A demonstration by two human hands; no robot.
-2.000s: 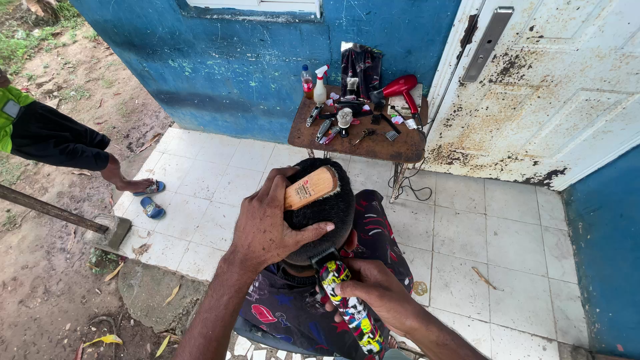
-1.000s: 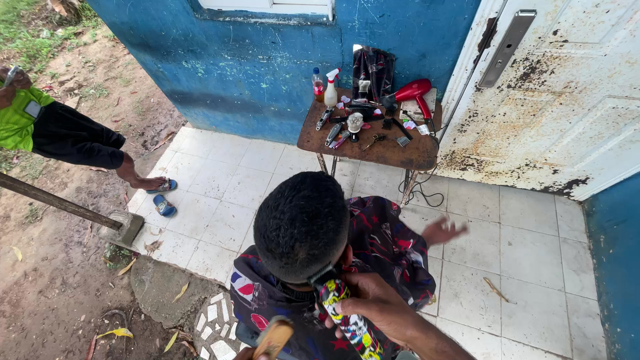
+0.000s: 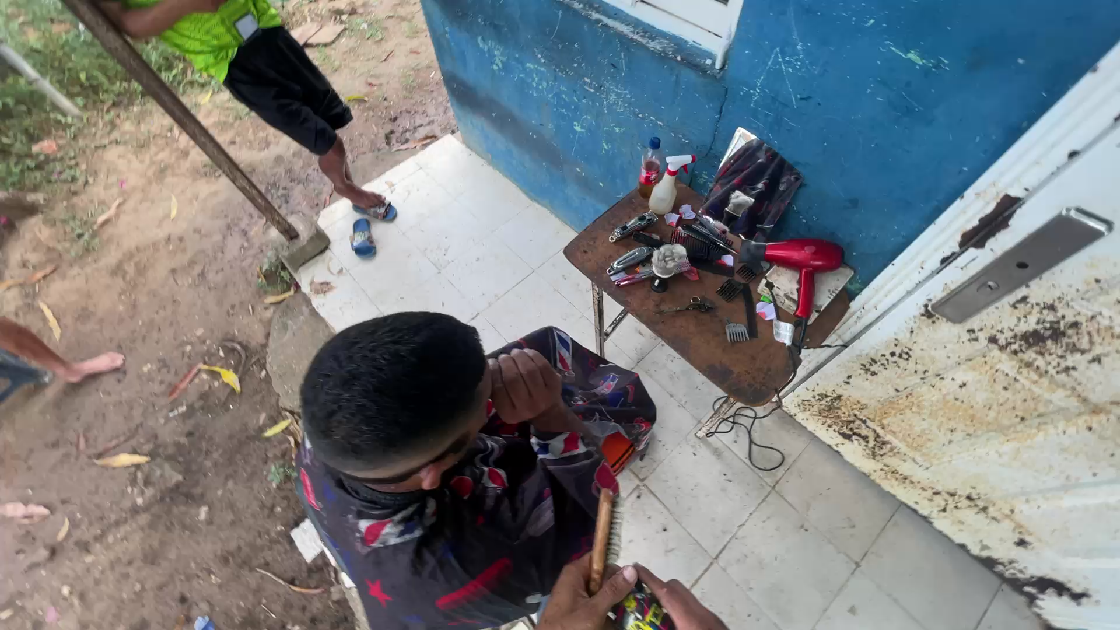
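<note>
At the bottom edge, my left hand [image 3: 582, 597] grips a wooden brush [image 3: 602, 538], its bristles facing right. Touching or very near it, my right hand [image 3: 678, 604] is around a hair clipper [image 3: 640, 610] with a colourful patterned body, partly cut off by the frame. Up and to the left of both hands is the head [image 3: 394, 385] of a seated person with short dark hair, wearing a dark patterned barber cape [image 3: 455, 542]. That person's own hand is raised to the face.
A brown table [image 3: 700, 341] holds a red hair dryer [image 3: 801, 255], a spray bottle [image 3: 669, 185], clippers, combs and a neck brush [image 3: 669, 261]. A cord [image 3: 744, 429] lies on the tiles below. Another person stands beyond a wooden pole [image 3: 184, 114]. A rusty white door [image 3: 989, 385] is at the right.
Both hands have moved away from the seated person's head and come together at the bottom edge. The seated person has raised a hand to the face. The view has shifted.
</note>
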